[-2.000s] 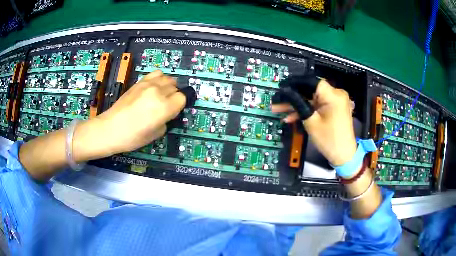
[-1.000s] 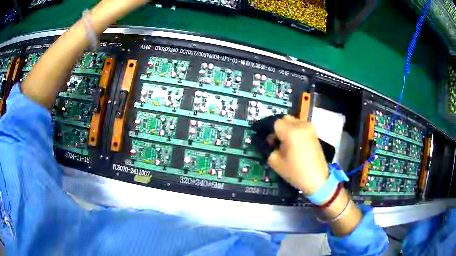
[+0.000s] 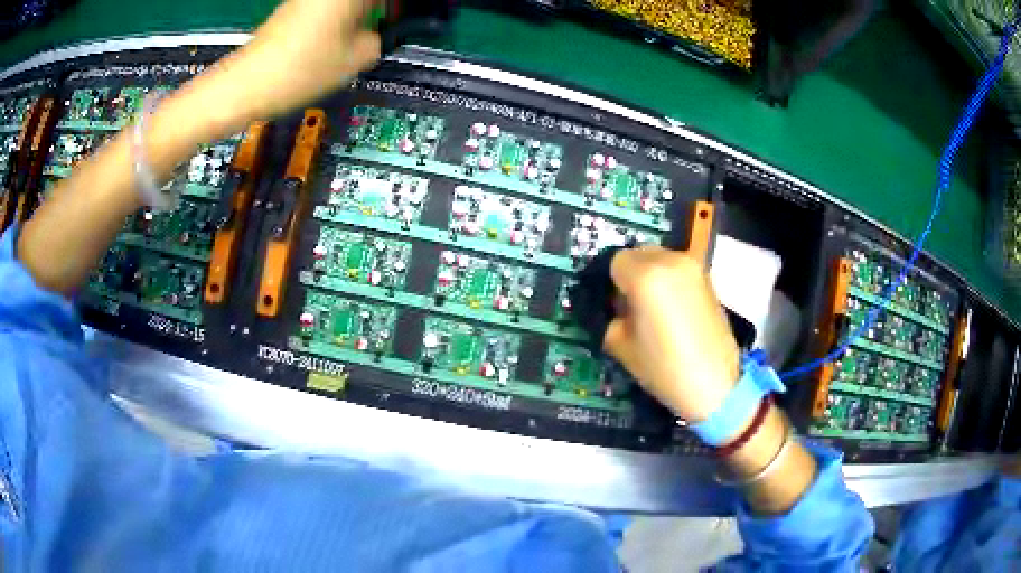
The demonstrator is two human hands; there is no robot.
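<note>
A black solder pallet (image 3: 453, 400) lies in front of me with green circuit boards (image 3: 481, 283) in rows, dotted with small red, white and silver parts. My right hand (image 3: 666, 330), with black-covered fingertips and a light blue wrist strap (image 3: 739, 405), is over the pallet's right side. Its fingers are bent downward and hide the boards under them; whether they hold a part cannot be told. My left hand (image 3: 336, 45) is at the top edge, beyond the pallet, partly cut off, its black-covered fingertips blurred and their content unclear.
Further pallets lie left and right (image 3: 884, 442) on the line, with orange bars (image 3: 291, 213). A white sheet (image 3: 745, 280) lies in the gap at right. A bin of yellow components (image 3: 700, 25) stands beyond, on the green bench (image 3: 605, 78). A blue cord (image 3: 940, 202) crosses the right side.
My left hand went from the boards up out of the picture and now shows again at the top edge. My right hand moved lower over the right boards and has since stayed about there.
</note>
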